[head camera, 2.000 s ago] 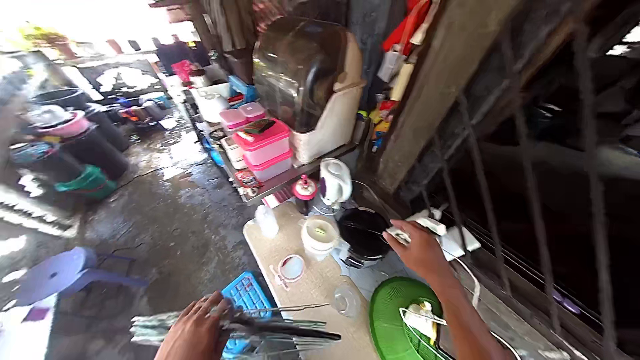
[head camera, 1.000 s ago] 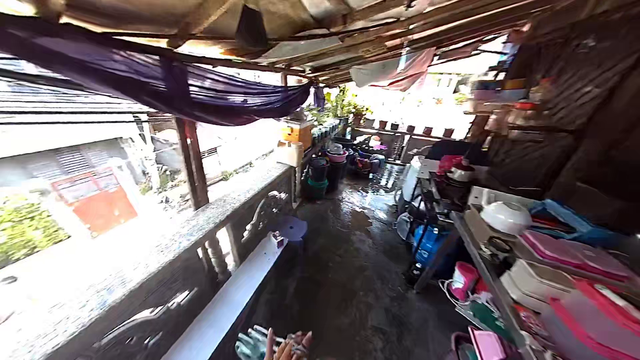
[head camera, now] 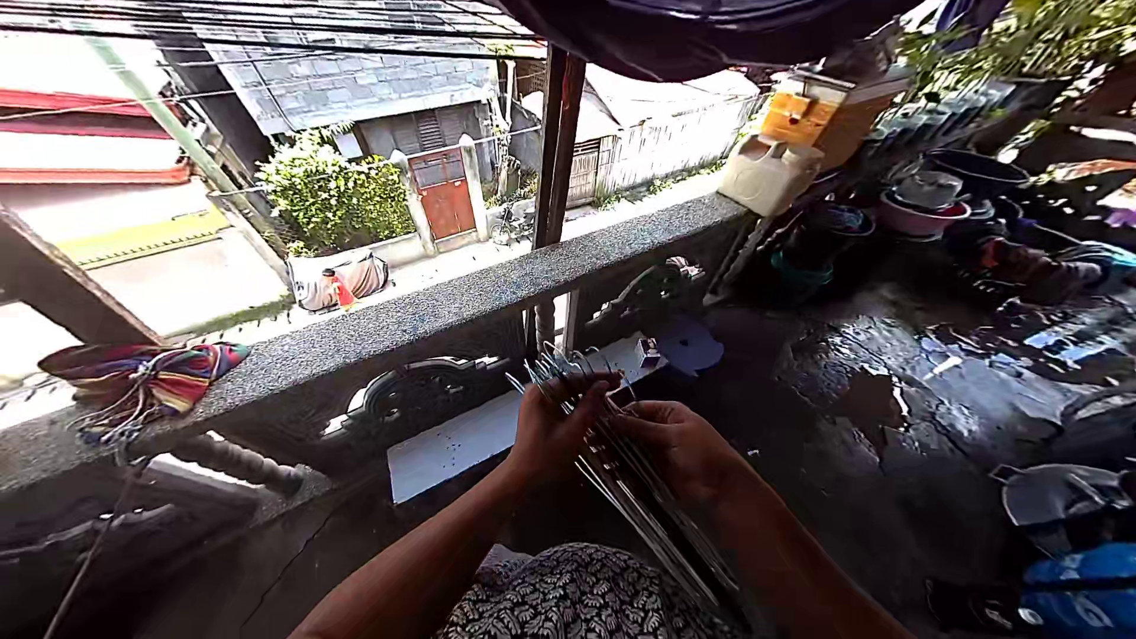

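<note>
A bundle of thin metal rods or wires with hooked upper ends lies across the front of my body. My left hand is closed around the bundle just below the hooked ends. At the bundle's right side, the fingers of my right hand pinch the rods near the top; which of them they grip cannot be told. The lower ends run down between my forearms over patterned cloth. Beyond my hands is a long white board or bench, with a small box on its far end.
A concrete balustrade crosses ahead, bearing a striped cloth bag and a plastic jerrycan. A purple plastic stool stands by the board. Tubs are at the back right, a metal pot at the right. The floor looks wet.
The view has swung from the cluttered table to the balustrade. My right hand, over the table two seconds ago, is now at the rods beside my left hand.
</note>
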